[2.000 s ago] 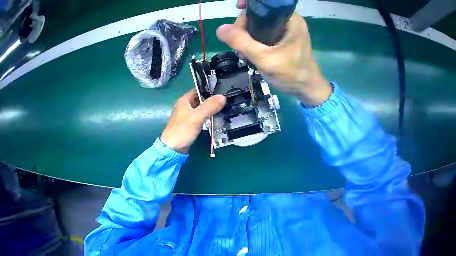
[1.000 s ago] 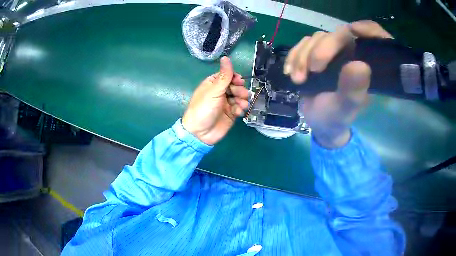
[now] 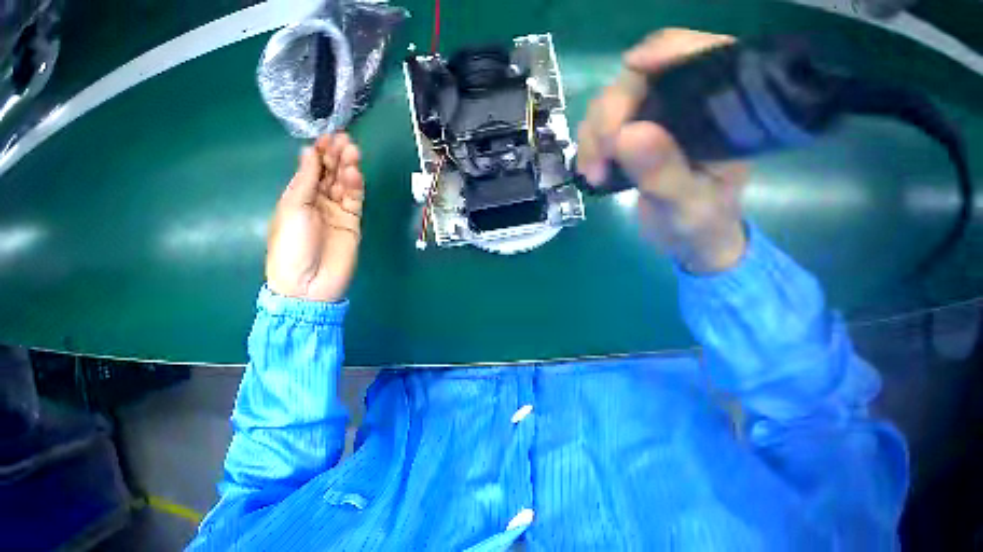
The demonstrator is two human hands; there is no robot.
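Note:
The white housing (image 3: 517,234) with a black internal module (image 3: 487,119) inside lies on the green surface, in the middle. A red lead wire (image 3: 437,27) runs from it to the top edge. My right hand (image 3: 674,151) holds the black electric screwdriver (image 3: 722,102) sideways, right of the unit, its tip side towards the housing; whether the bit touches is unclear. My left hand (image 3: 320,216) is left of the unit, palm up, fingers bunched just below the clear screw bag (image 3: 307,81). Whether a screw is between the fingertips cannot be seen.
The green surface (image 3: 140,248) has a curved near edge in front of my blue smock. A pale strip (image 3: 119,70) crosses behind the bag. The black screwdriver cord (image 3: 959,173) curves down at the right. Dark equipment stands at the upper left.
My left hand has moved from beside the housing to just below the bag. My right hand still holds the screwdriver, now right of the unit and no longer covering it.

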